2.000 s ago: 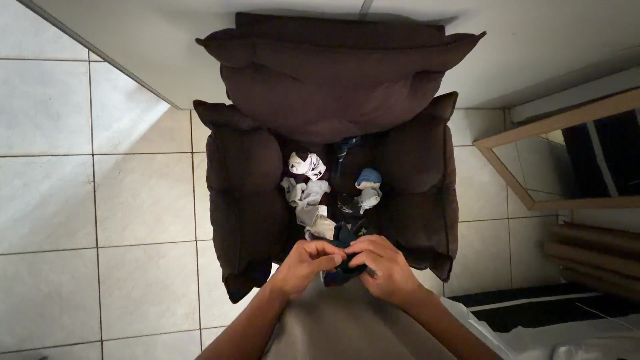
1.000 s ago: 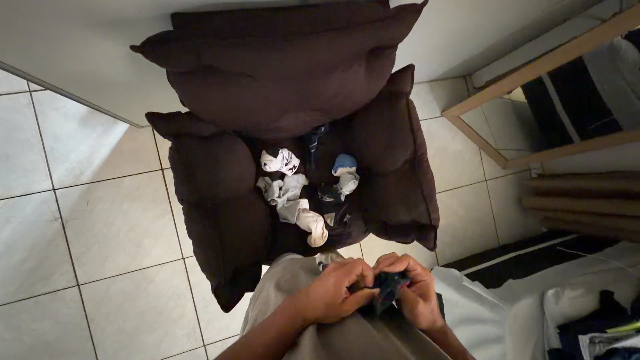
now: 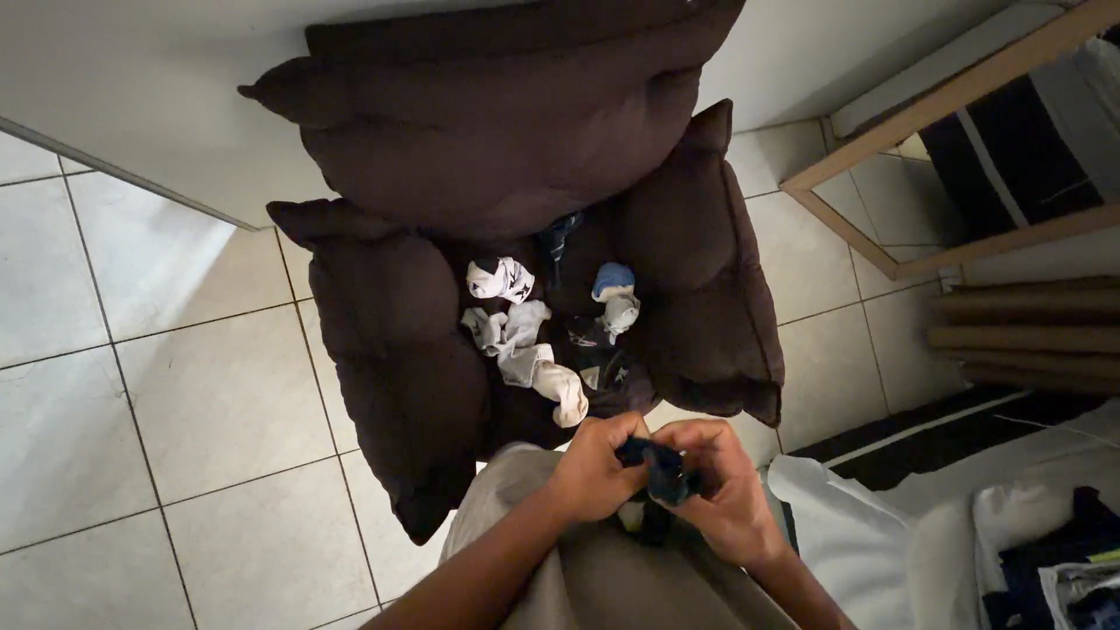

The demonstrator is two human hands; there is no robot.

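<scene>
My left hand (image 3: 599, 468) and my right hand (image 3: 722, 490) both grip a dark cloth item, seemingly a sock (image 3: 667, 472), close in front of my body. Part of it hangs below the fingers. Beyond them, on the seat of a dark brown armchair (image 3: 394, 324), lie several socks: a white patterned one (image 3: 501, 280), grey ones (image 3: 525, 324), a cream one (image 3: 562, 394), a blue and white one (image 3: 614, 282) and dark ones (image 3: 604, 367). A dark blue cloth (image 3: 558, 234) lies at the foot of the backrest.
A wood-framed mirror (image 3: 919, 122) leans at the right, above folded brown fabric (image 3: 1032, 332). White fabric (image 3: 840, 516) and a pile of dark and white clothes (image 3: 1059, 560) lie at the lower right. Light floor tiles (image 3: 227, 385) surround the chair; a white wall (image 3: 175, 79) stands behind.
My hands have drawn back from the chair's front edge toward my body, with the dark cloth between them. The view has shifted.
</scene>
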